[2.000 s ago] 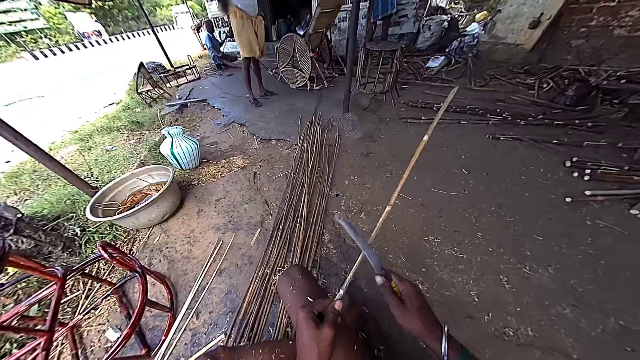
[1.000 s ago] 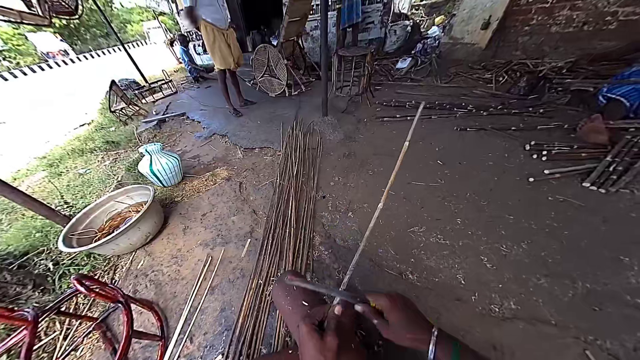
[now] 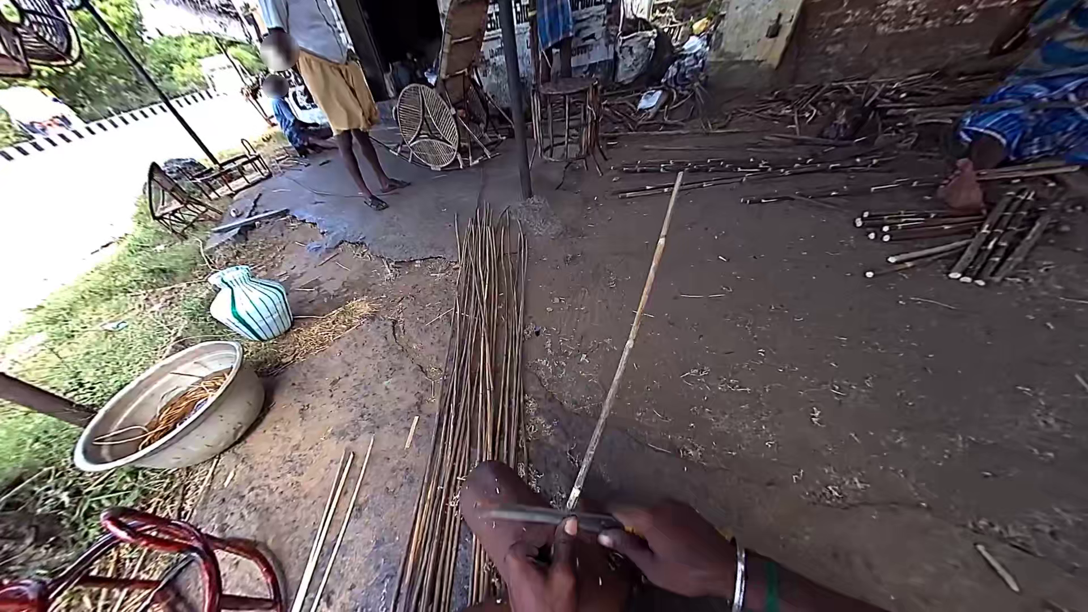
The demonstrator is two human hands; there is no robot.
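Note:
My left hand [image 3: 552,565] holds the near end of a pale cane stick [image 3: 629,344], its fingertips at the blade. The stick slants away up and to the right over the ground. In my right hand [image 3: 676,548] is a knife [image 3: 531,514], its blade lying across the stick's near end, just above my left thumb. The knife's handle is mostly hidden by my fingers. A long bundle of thin brown canes [image 3: 484,340] lies on the ground, running beside and beyond my bare knee [image 3: 489,493].
Left are a basin [image 3: 242,416] with cane strips, a striped pot [image 3: 251,303] and a red-brown cane frame [image 3: 204,544]. A person [image 3: 340,85] stands near a pole [image 3: 514,102]. At right another person [image 3: 1020,119] sits by cut cane pieces [image 3: 1003,234].
The knife, raised beside the stick two seconds ago, now lies across its near end. The view has swung right, bringing the seated person in.

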